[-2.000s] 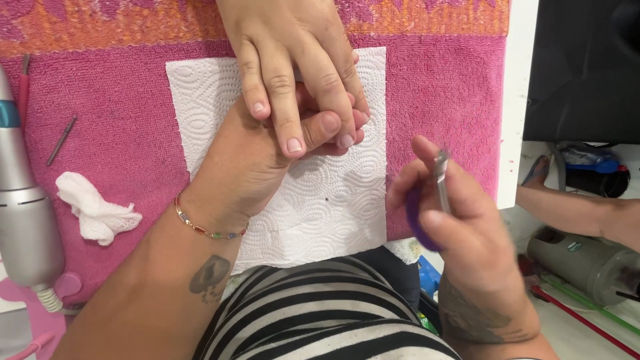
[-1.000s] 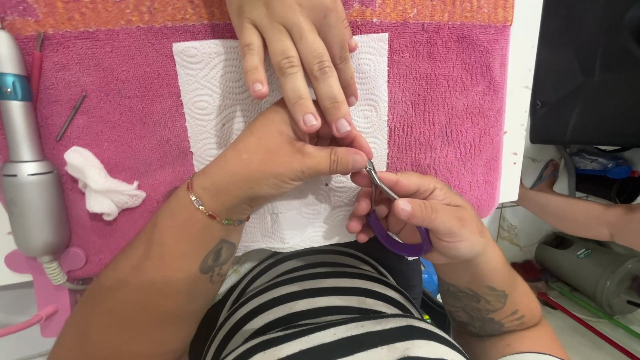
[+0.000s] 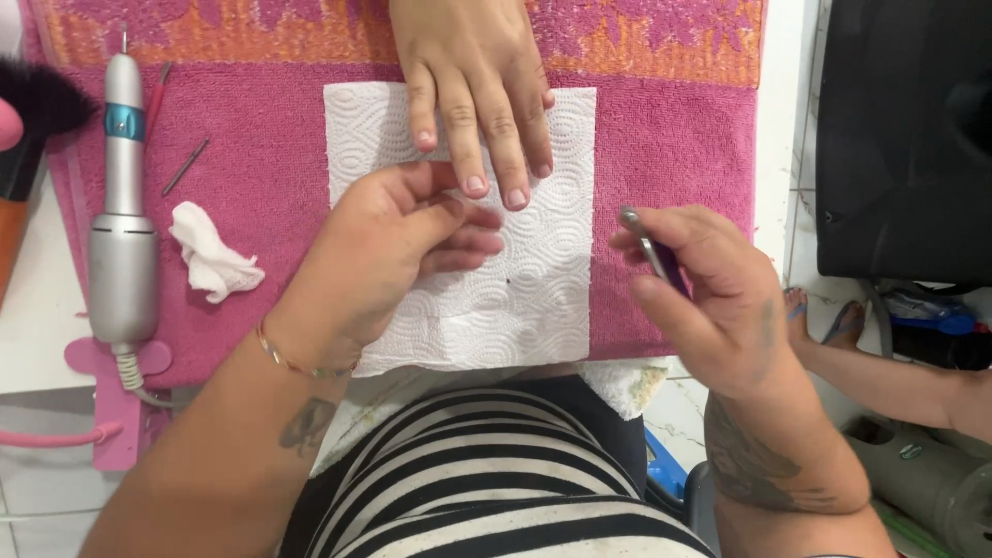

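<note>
Another person's hand [image 3: 480,108] reaches down from the top, fingers spread over a white paper towel [image 3: 535,310] on a pink terry towel [image 3: 666,147]. My left hand [image 3: 411,232] is just below those fingertips, half curled with its fingers apart and nothing seen in it; whether it touches them is unclear. To the right, my right hand [image 3: 697,287] grips metal cuticle nippers [image 3: 651,244] with a purple part at the handles, raised near the paper towel's right edge. A small dark speck lies on the paper.
At left are a silver electric nail drill [image 3: 124,248] on a pink stand [image 3: 116,418], a crumpled white cloth or wipe [image 3: 213,252], a thin metal bit [image 3: 186,167], a red-handled tool [image 3: 157,101] and a black-bristled brush [image 3: 46,101]. Another person's legs [image 3: 891,387] show at right.
My right hand has moved right with the nippers, away from the other person's fingertips and my left hand. My left hand's fingers have loosened from the other person's hand.
</note>
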